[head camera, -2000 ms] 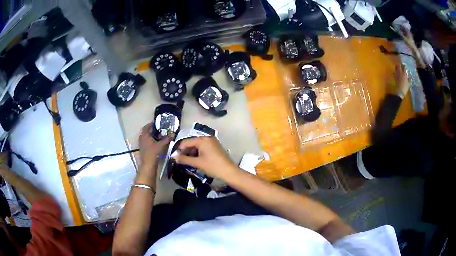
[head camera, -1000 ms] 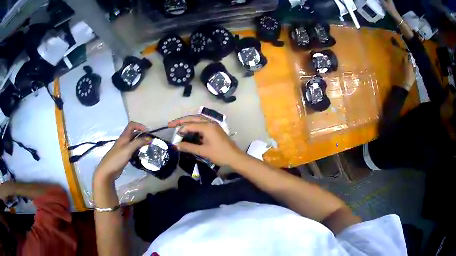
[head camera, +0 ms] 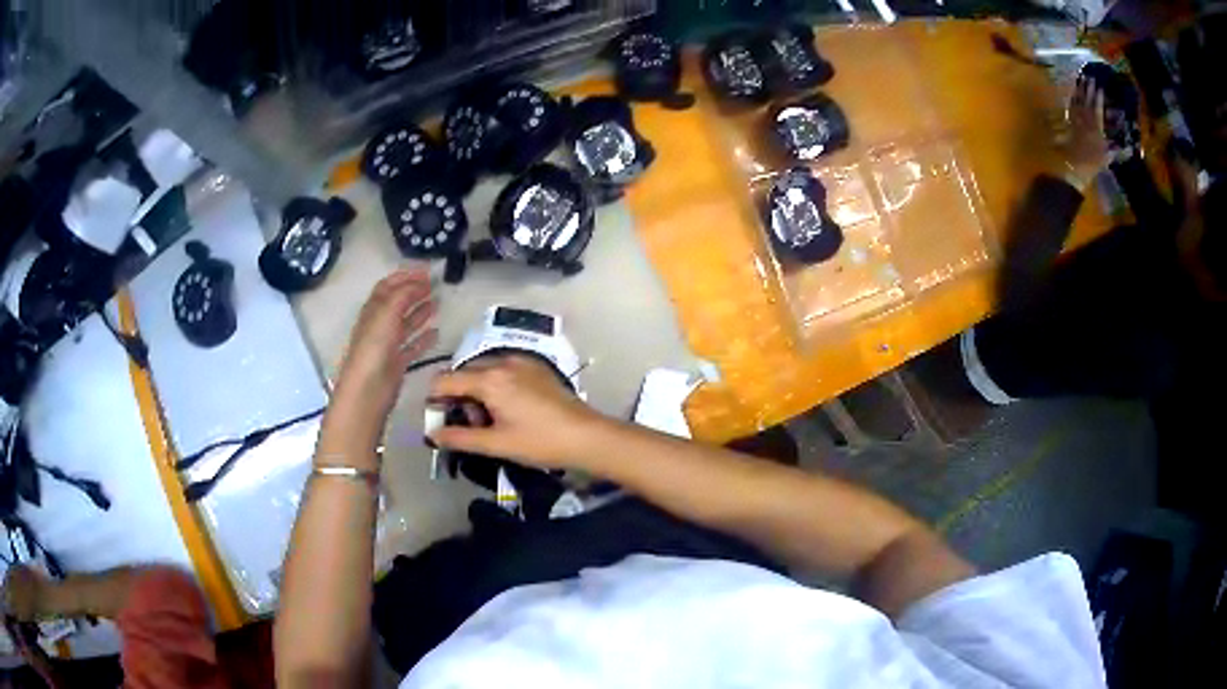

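Note:
A white casing point(head camera: 509, 327) with a dark window lies at the near bench edge, with a black body point(head camera: 536, 487) on its near side. My right hand point(head camera: 509, 415) lies over them, its curled fingers gripping at the casing's left side; it hides what is between the fingertips. My left hand point(head camera: 388, 337) is raised left of the casing, fingers apart and empty. Beyond the casing, a round black camera module point(head camera: 542, 218) lies board side up among several others. A ring-faced module point(head camera: 429, 220) lies left of it.
More modules, one board-side up point(head camera: 303, 245), lie around the mat point(head camera: 619, 303). A clear blister tray point(head camera: 861, 263) is on the orange bench at right. A black cable point(head camera: 256, 439) and white piece point(head camera: 662, 401) flank the casing. Other people's arms show at both sides.
The module held in my left hand is gone from it; the one in the group beyond now looks larger. My left hand has moved up and opened. The casing is less covered.

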